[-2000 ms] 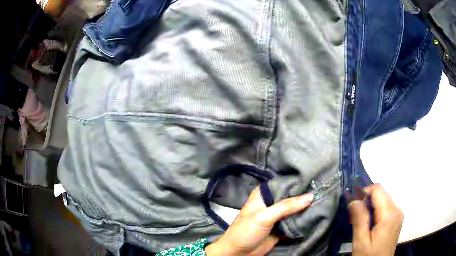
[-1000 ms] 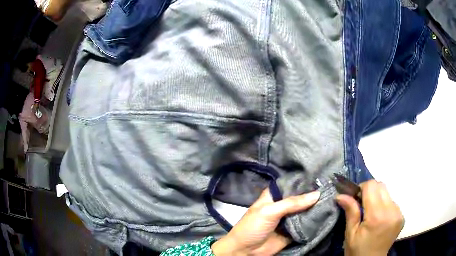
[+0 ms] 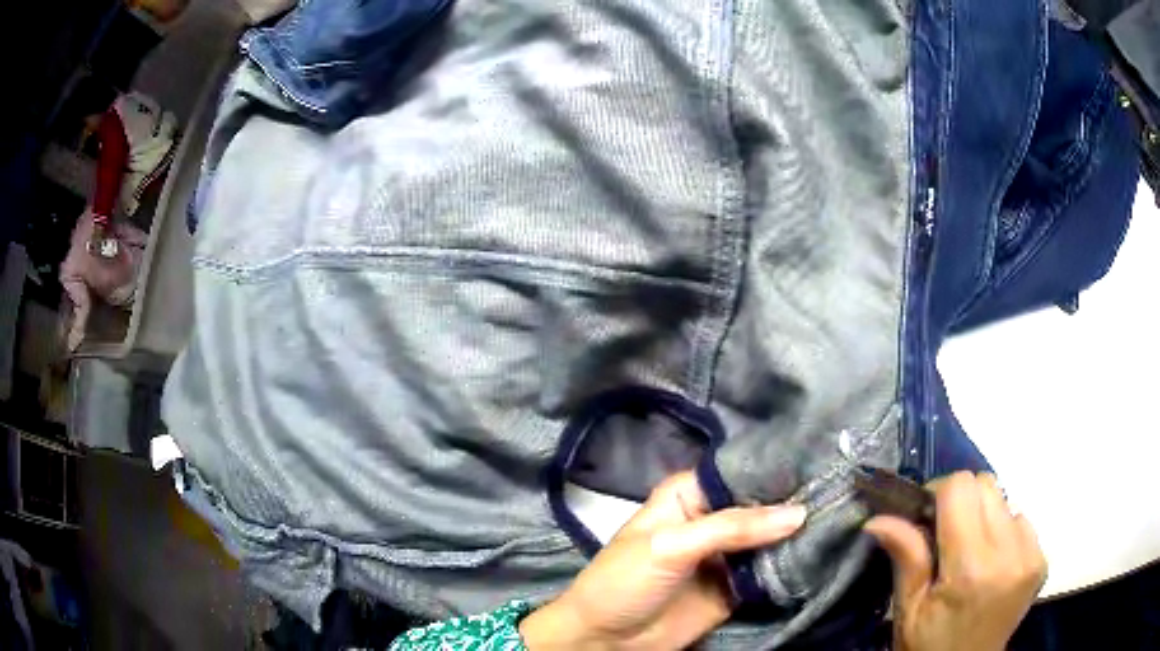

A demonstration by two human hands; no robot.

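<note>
A denim jacket (image 3: pixel 509 191) lies spread with its pale grey-blue inside up and a dark blue front strip (image 3: pixel 929 254) along its right side. My left hand (image 3: pixel 662 560) pinches the jacket's lower edge beside a dark-edged round opening (image 3: pixel 636 404). My right hand (image 3: pixel 969 560) holds dark thread snips (image 3: pixel 894 493), their tips at the seam near the bottom of the front strip. The fingers hide part of the snips. A small pale bit (image 3: pixel 847 443) shows on the cloth just above the tips.
A white round-edged table (image 3: pixel 1056 432) shows at the right. Dark denim with metal buttons (image 3: pixel 1136 115) lies at the upper right. A grey bin (image 3: pixel 153 280) stands at the left, with another person's red sleeve (image 3: pixel 111 159) and a pink cloth (image 3: pixel 102 267) beside it.
The snips came into sight in my right hand and now lie flatter against the seam. The jacket has shifted slightly right in view. A red sleeve has appeared at the left.
</note>
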